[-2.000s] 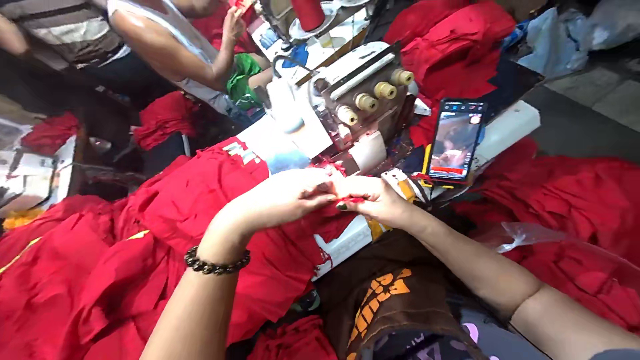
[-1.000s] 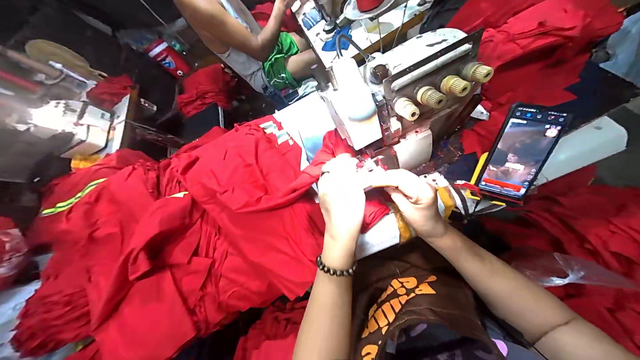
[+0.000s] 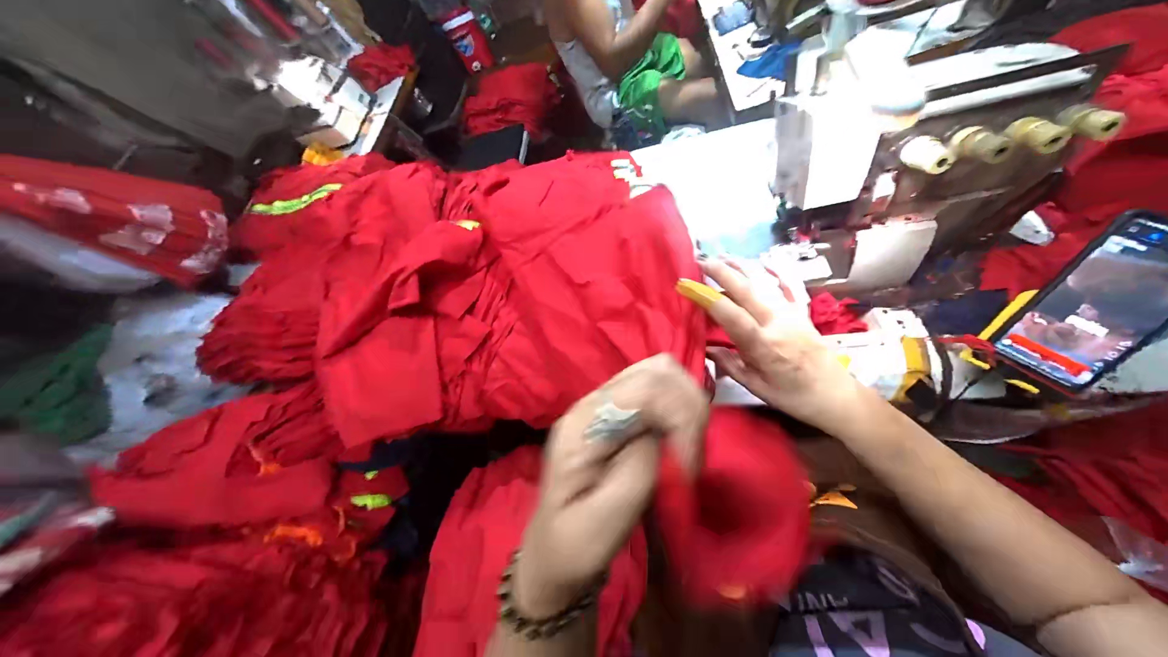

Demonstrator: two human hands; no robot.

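Observation:
My left hand (image 3: pixel 620 447), with a ring and a beaded bracelet, is closed on a red fabric piece (image 3: pixel 735 511) that hangs blurred at its right. Fingers apart, my right hand (image 3: pixel 776 342) lies by the edge of the sewing machine's bed, one finger wrapped in yellow; its fingertips are at the edge of the red cloth, and whether they pinch any is unclear. Left of both hands, a heap of red garments (image 3: pixel 547 283) spreads over the work surface. The industrial sewing machine (image 3: pixel 830 146), with several cream knobs, stands beyond my right hand.
A phone (image 3: pixel 1086 301) with its screen lit leans at the right. More red cloth piles (image 3: pixel 228 584) lie at lower left and far right. Past the machine sits a person (image 3: pixel 620 55) in green shorts. Another machine (image 3: pixel 328 105) stands at the back left.
My hands, together at the machine one second ago, are now apart. The left hand has come down toward my body with red cloth in it. The view has shifted left.

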